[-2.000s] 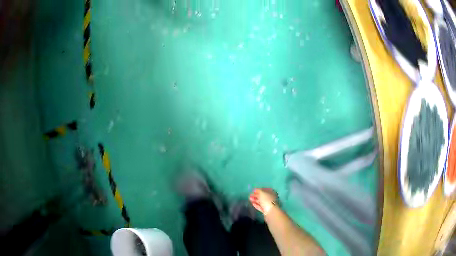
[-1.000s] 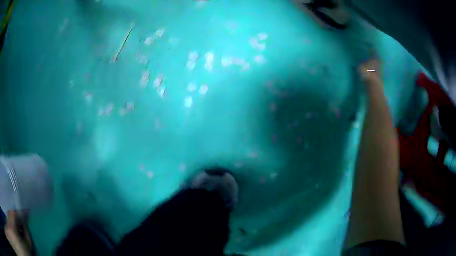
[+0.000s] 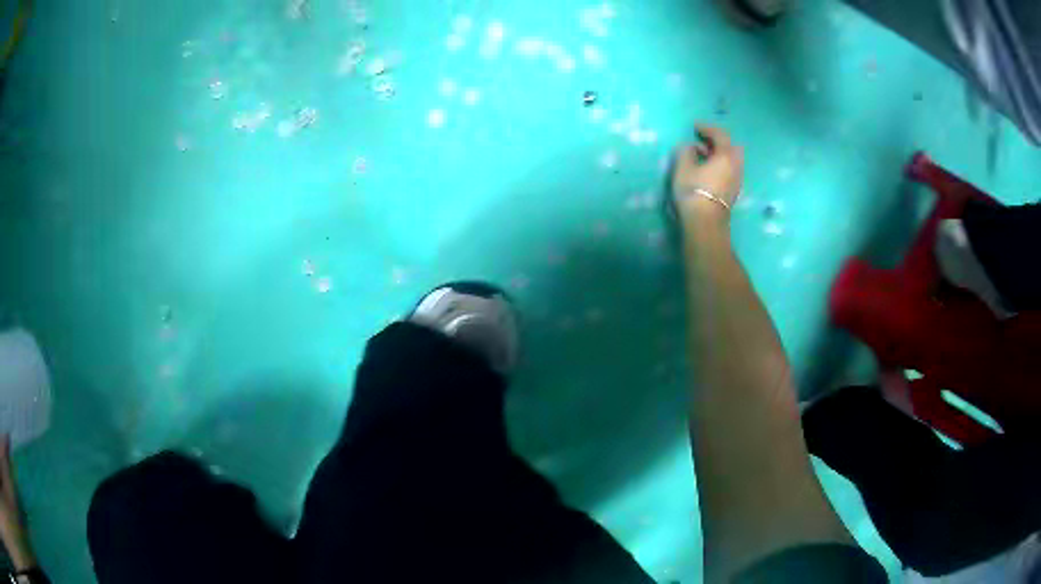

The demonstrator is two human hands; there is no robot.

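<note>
The white plastic bucket (image 3: 21, 388) is at the far left, cut off by the picture's edge. My left hand (image 3: 7, 468) is at its lower side and seems to hold it; only part of the hand shows. My right hand (image 3: 709, 173) reaches out low over the green floor with its fingers curled; whether it holds anything is unclear. A small dark round piece (image 3: 589, 98) lies on the floor to the left of my right hand.
My shoe (image 3: 474, 324) stands on the green floor (image 3: 263, 228). A red stool-like frame (image 3: 913, 319) is at the right, with another person's dark-trousered leg (image 3: 890, 473) beside it. Grey cloth hangs at the upper right, and part of another shoe (image 3: 756, 9) shows at the top.
My right hand has shifted left in the picture. The bucket and my left hand have slid farther out at the left edge. The table from the earliest frame has left view; the red frame now shows more.
</note>
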